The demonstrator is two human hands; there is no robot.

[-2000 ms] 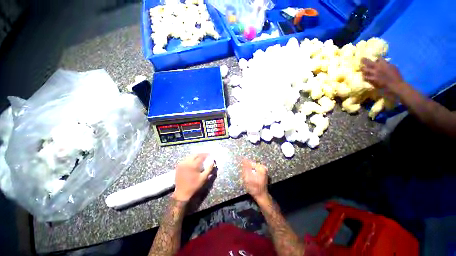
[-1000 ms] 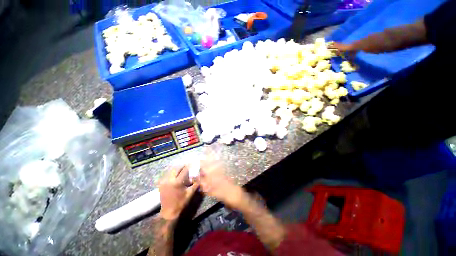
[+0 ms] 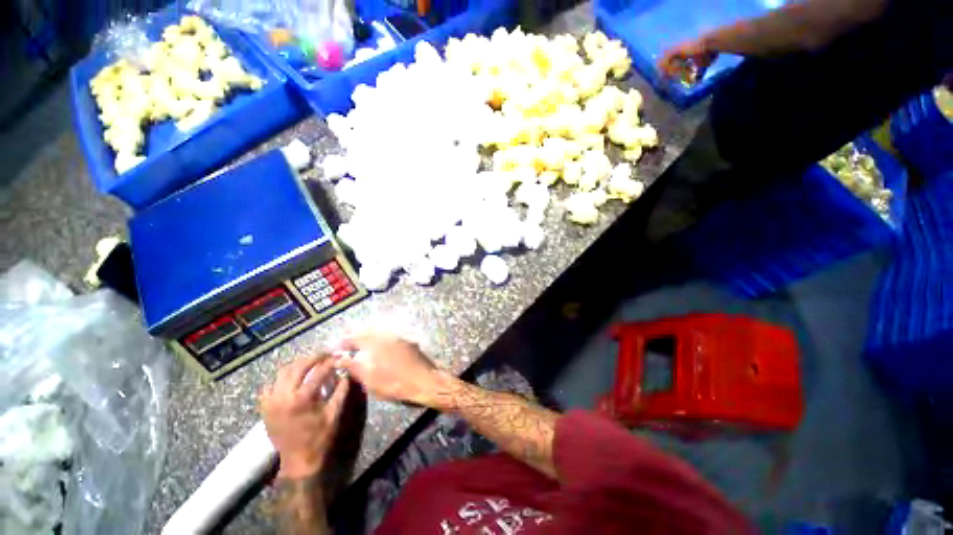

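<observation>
A smooth white rope (image 3: pixel 222 478) lies along the table's front edge, its far end running under my left hand. My left hand (image 3: pixel 303 410) is closed around the rope's end. My right hand (image 3: pixel 389 368) meets it, fingertips together at a small white bit between the hands; how much it holds is hidden by the fingers. A large pile of white lumps (image 3: pixel 418 157) lies beyond, very bright. The digital scale (image 3: pixel 232 242) with a blue platform stands behind my hands.
Yellow pieces (image 3: pixel 570 125) adjoin the white pile. A blue tray (image 3: pixel 188 157) of pale yellow pieces stands at the back left. A clear plastic bag (image 3: pixel 115 366) with white compound lies left. Another person's hand (image 3: pixel 684 65) is over a blue tray. A red stool (image 3: pixel 721 371) stands on the floor.
The view has swung right, so the table things sit further left. My right hand has come to my left hand. The other person's hand has moved from the yellow pieces to the blue tray.
</observation>
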